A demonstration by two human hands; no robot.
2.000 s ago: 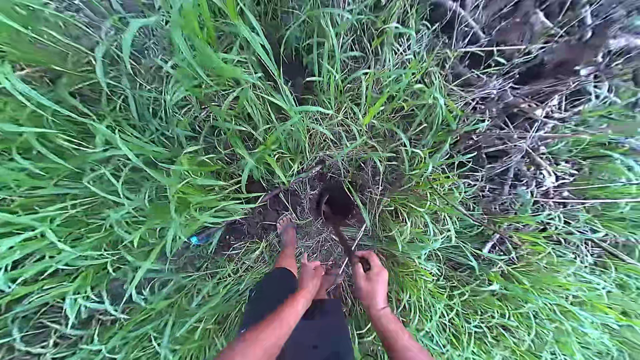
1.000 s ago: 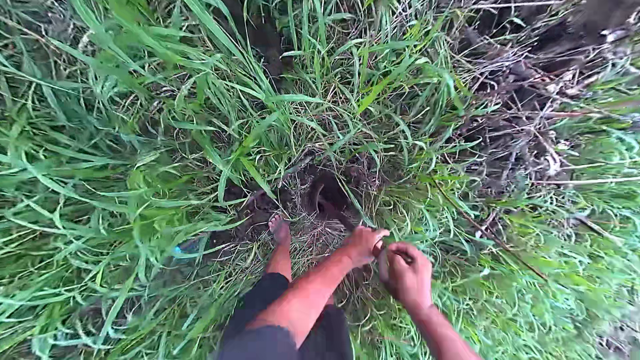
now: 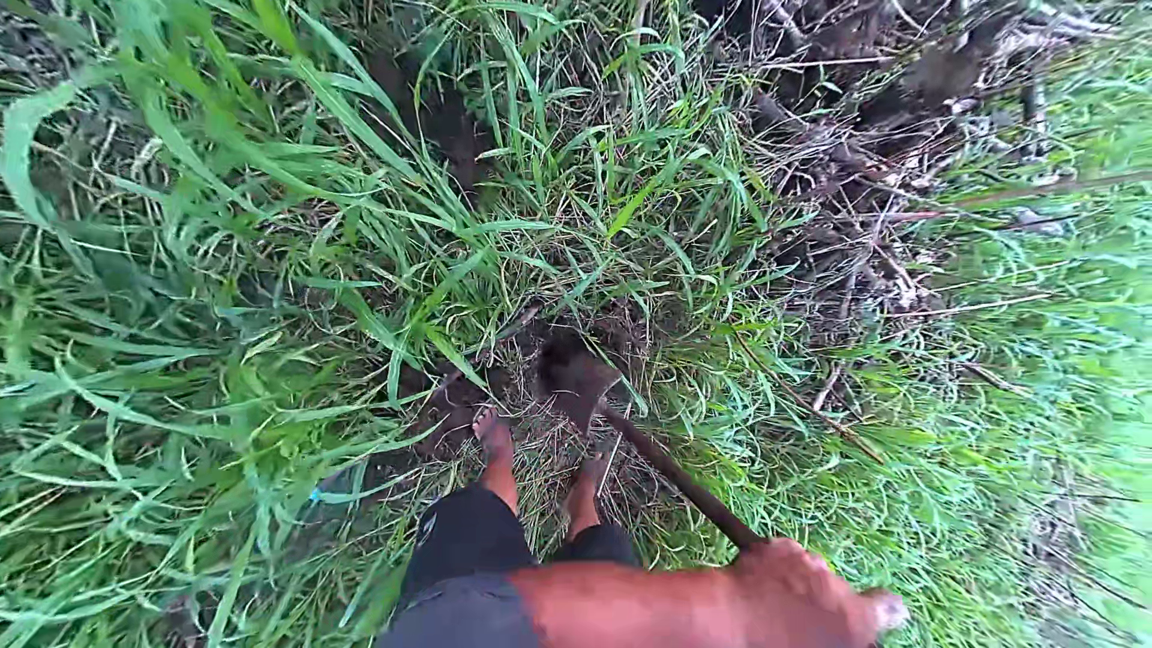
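Note:
A hoe-like digging tool with a broad, soil-covered metal blade (image 3: pixel 580 382) and a long dark handle (image 3: pixel 679 477) slants from the hole to the lower right. One hand, which seems to be my left hand (image 3: pixel 792 576), is closed around the handle. At the far lower right, fingertips (image 3: pixel 886 610) show beyond it, blurred; my right hand is mostly hidden behind the left arm, so its hold cannot be told. The blade is at the dug hole (image 3: pixel 562 351) in dark soil, just ahead of my bare feet (image 3: pixel 493 432).
Tall green grass (image 3: pixel 225 360) surrounds the spot. Dry sticks and roots (image 3: pixel 864 207) lie in a heap at the upper right. A thin brown stem (image 3: pixel 810 409) crosses the grass right of the hole. Another dark hollow (image 3: pixel 454 135) shows at the upper left.
My left arm has swung to the right and lower in view, across the right arm. The tool's blade now shows at the hole, its handle slanting to the lower right.

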